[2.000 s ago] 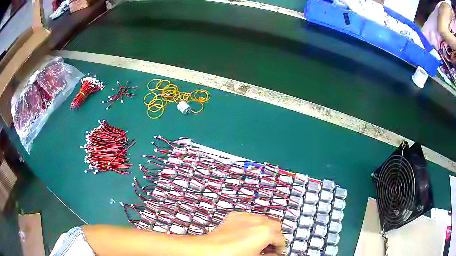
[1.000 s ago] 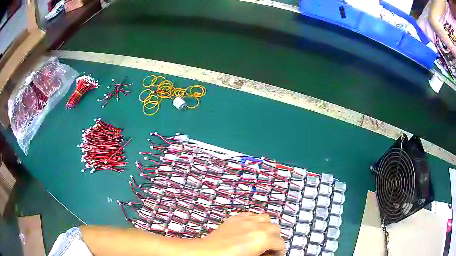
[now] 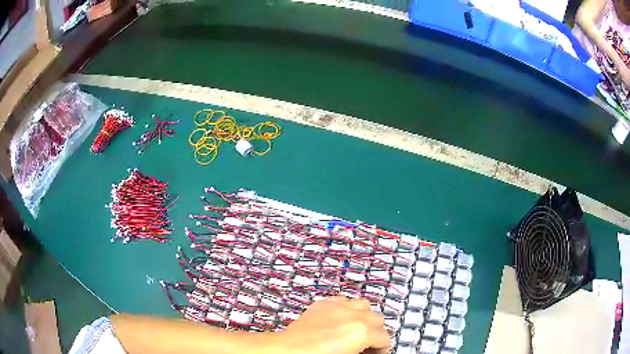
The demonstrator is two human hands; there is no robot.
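Small silver-grey components (image 3: pixel 441 276) stand in tight rows at the lower middle, bare at the right. Red and black wire leads (image 3: pixel 276 242) cross the rows at the left and middle. My left hand (image 3: pixel 338 325) reaches in from the lower left and lies over the near rows, fingers bent down. Its fingertips are by the picture's lower edge, and what they hold, if anything, is hidden. My right hand is not in view. A heap of red leads (image 3: pixel 140 206) lies left of the rows.
Yellow rubber bands (image 3: pixel 224 128) and a small white part (image 3: pixel 244 147) lie beyond the rows. A bundle of leads (image 3: pixel 112 131) and a plastic bag (image 3: pixel 52 142) are far left. A black fan (image 3: pixel 550 249) stands right. Across are a blue bin (image 3: pixel 511 41) and a person (image 3: pixel 608 34).
The view has shifted slightly, and the white cup-like part across the table now sits nearer the right edge. My left hand stays over the near rows with only a small shift.
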